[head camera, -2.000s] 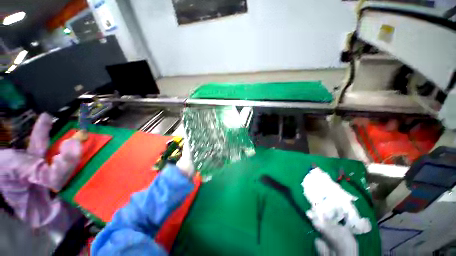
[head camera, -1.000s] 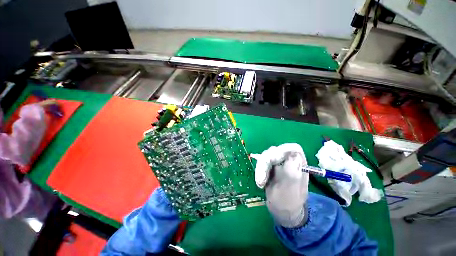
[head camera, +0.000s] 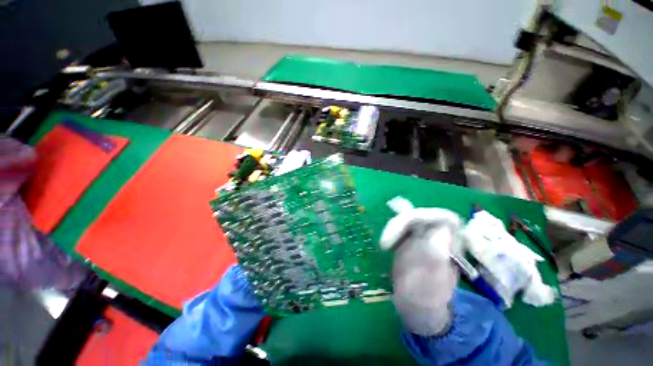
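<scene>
A green circuit board (head camera: 308, 236) is held up in front of me, its solder side with rows of small parts facing me. Its image is slightly blurred. My left hand is hidden behind the board; only the blue sleeve shows at its lower left edge. My right hand (head camera: 424, 268), in a white glove, is just right of the board, not touching it as far as I can see. It holds a marker pen (head camera: 486, 289), white barrel with blue end pointing down to the right.
A second board (head camera: 253, 168) with yellow and black parts is behind the held one. Another board (head camera: 346, 127) sits on the conveyor's black carrier. A white cloth (head camera: 507, 259) and red-handled pliers (head camera: 528, 234) lie at right. An orange-red mat (head camera: 161, 221) and a co-worker's pink sleeve are at left.
The board came into my hold, solder side facing me, with the pen in my right hand. Since one second ago, the pen's blue end has swung downward.
</scene>
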